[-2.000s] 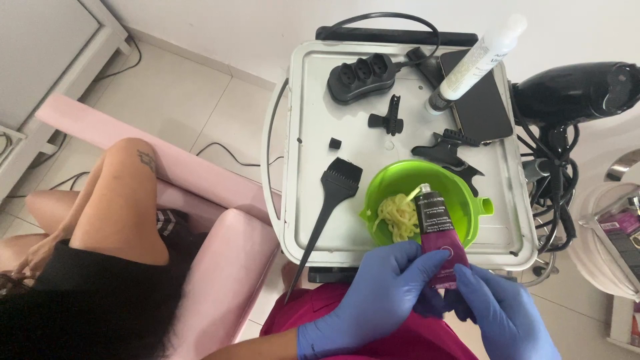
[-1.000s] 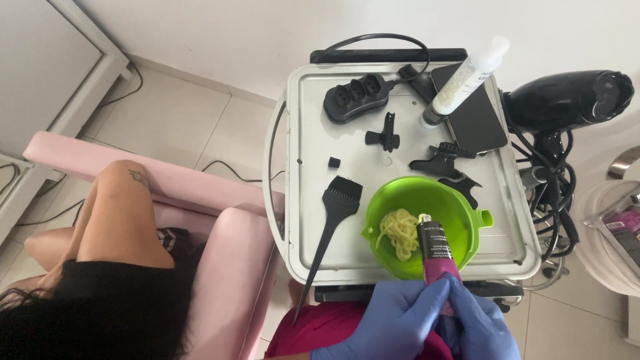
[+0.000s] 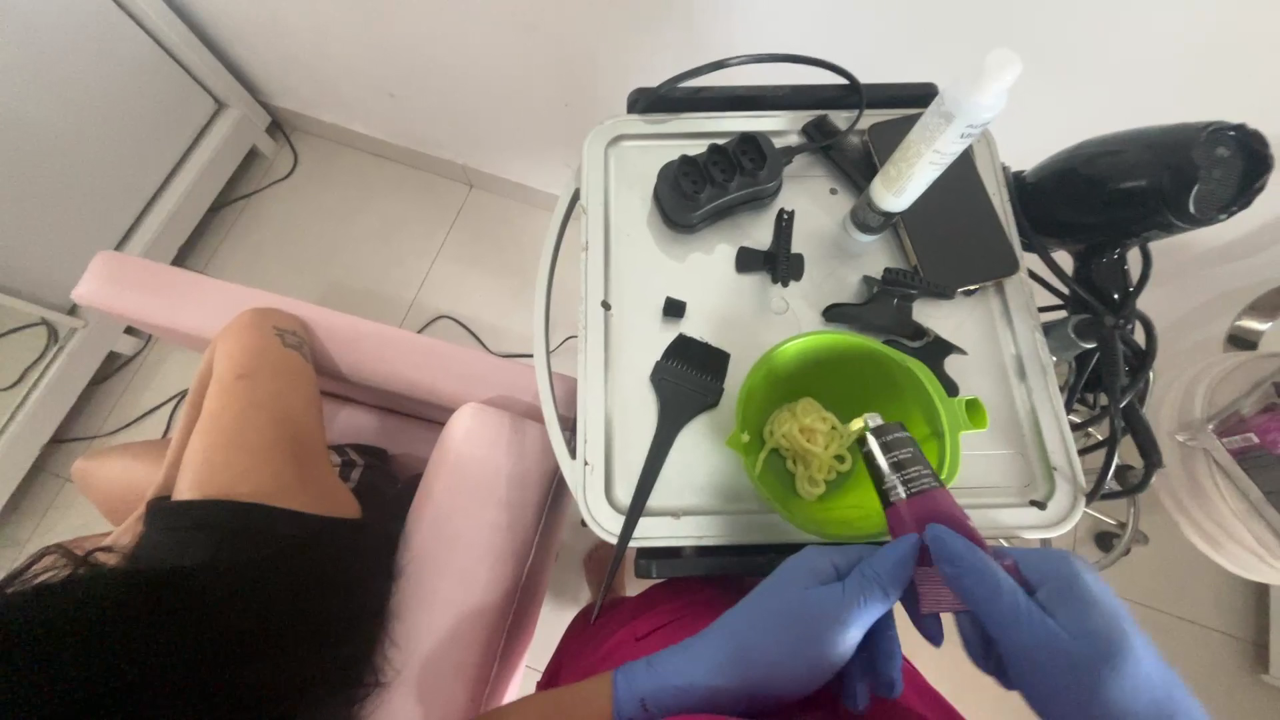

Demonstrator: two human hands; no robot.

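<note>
Both my hands wear blue gloves and grip the lower part of a purple and black squeeze tube, my left hand from the left and my right hand from the right. The tube's nozzle points into a green plastic bowl, with a bit of cream at its tip. Coiled strands of pale yellow cream lie in the bowl's left half. A black tint brush rests left of the bowl, its handle reaching over the tray's front edge. A small black cap lies above the brush.
The white trolley tray also carries a black power strip, black hair clips, a black phone and a clear bottle. A hair dryer hangs at right. Another person sits on a pink chair at left.
Both hands, still on the tube, have shifted slightly, and the nozzle has moved away from over the bowl's far middle to beside the cream. The cream pile looks larger than two seconds ago.
</note>
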